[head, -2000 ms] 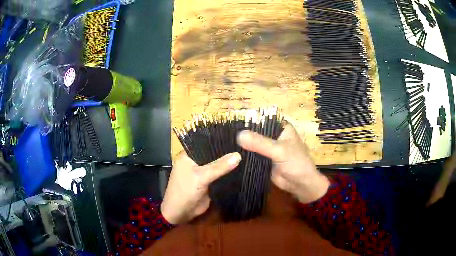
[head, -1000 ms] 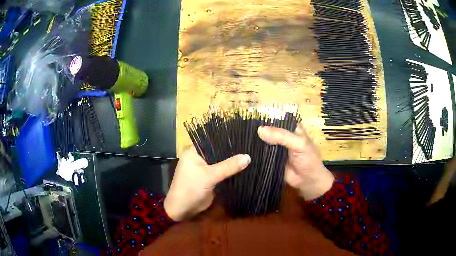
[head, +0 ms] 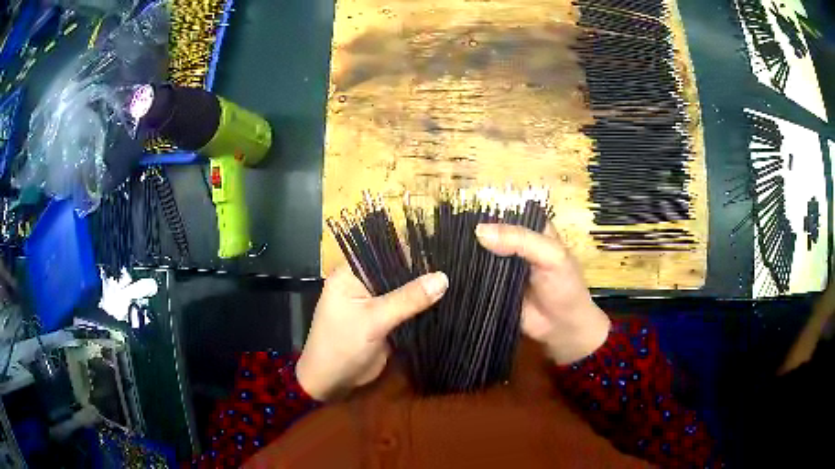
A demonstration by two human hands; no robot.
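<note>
A fanned bundle of thin black wire leads (head: 467, 293) with pale and brass tips is held upright between my hands at the front edge of the wooden board (head: 412, 119). My left hand (head: 352, 334) grips the left side of the bundle, thumb across its front. My right hand (head: 558, 293) grips the right side, thumb near the tips. The fingers behind the bundle are hidden. Small gaps show between groups of leads on the left. Rows of black leads (head: 638, 137) lie on the board's right side.
A lime-green hot air gun (head: 233, 183) lies at the left. Near it are a tray of brass-coloured parts (head: 195, 46), a crumpled clear bag (head: 78, 133), a blue tray (head: 59, 266) and a white crumpled item (head: 128, 295). White sheets (head: 806, 201) with black pieces lie at right.
The bundle has fanned wider and gaps have opened between its leads on the left. Both hands keep their hold. The view has shifted slightly.
</note>
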